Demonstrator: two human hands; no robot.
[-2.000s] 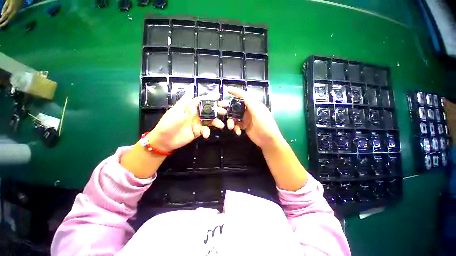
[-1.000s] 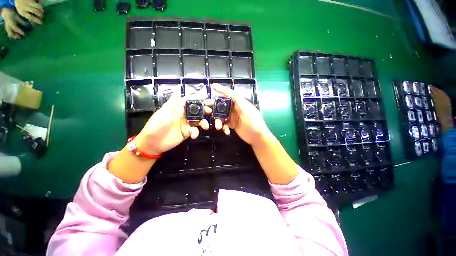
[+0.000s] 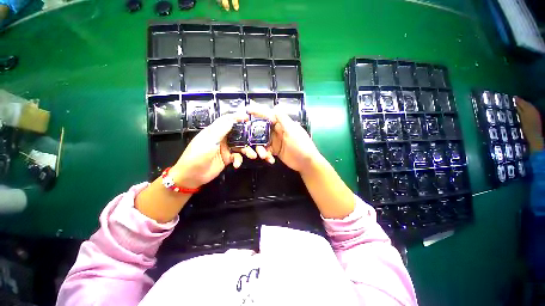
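My left hand [image 3: 209, 149] and my right hand [image 3: 291, 143] are close together above the left tray [image 3: 181, 58]. My left hand holds one black square module housing [image 3: 237, 135] by its edges. My right hand holds another black square housing [image 3: 260, 132], with a round centre facing up and a shiny purplish rim. The two housings are side by side, edges touching or nearly so. The left tray has large square pockets, many empty in the upper rows; one pocket left of my hands holds a squarish part [image 3: 201, 117]. My forearms and body hide parts of its lower rows.
The right tray [image 3: 357, 128] holds shiny square parts, with several empty pockets at top. A far-right tray [image 3: 485, 138] lies beside another person's hand [image 3: 528, 122]. At left are a tan box [image 3: 34, 118], thin stick [image 3: 60, 149] and white roll [image 3: 12, 199]. Black round parts [image 3: 163, 8] and fingertips [image 3: 229, 4] show at top.
The two housings have come closer together, and the right one is turned more squarely to the camera. The other worker's hands at top left have gone; fingertips now show at top centre.
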